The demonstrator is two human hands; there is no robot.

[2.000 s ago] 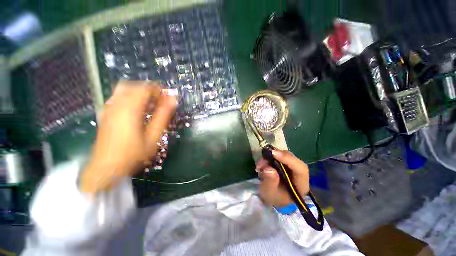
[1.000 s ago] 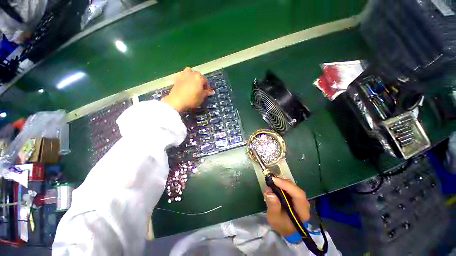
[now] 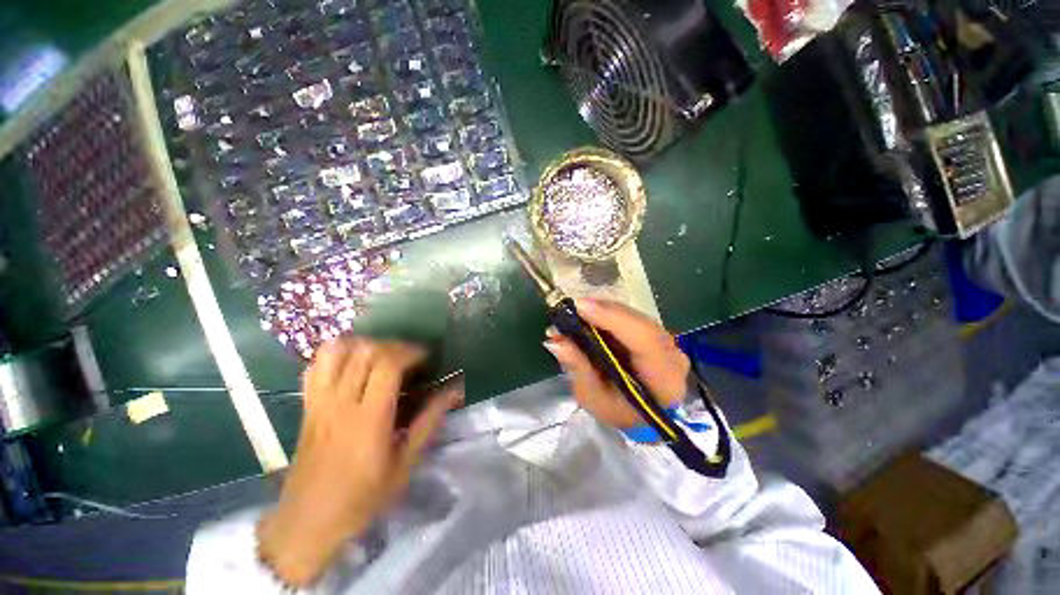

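My right hand (image 3: 622,363) holds the soldering iron (image 3: 604,355) like a pen. Its metal tip points up and left, outside the tip cleaner tub (image 3: 587,207). My left hand (image 3: 358,436) is low over the mat's near edge, slightly blurred, just below the heap of pink and white discs (image 3: 316,305). A thin strand of solder wire (image 3: 445,381) shows by its fingers; whether they grip it is unclear. A small shiny module (image 3: 471,293) lies on the mat between the heap and the iron. The clear blister tray (image 3: 337,140) holds rows of silvery modules.
A black fan (image 3: 634,76) stands beyond the tub. A black unit with a metal-framed tray (image 3: 967,174) is at the right. A second tray with reddish-brown rows (image 3: 99,186) lies left of the pale tape strip (image 3: 198,267). A cardboard box (image 3: 930,529) is below the bench.
My left hand has moved from over the blister tray back to the near edge by the disc heap. The iron tip has left the tub. A small module now shows on the mat.
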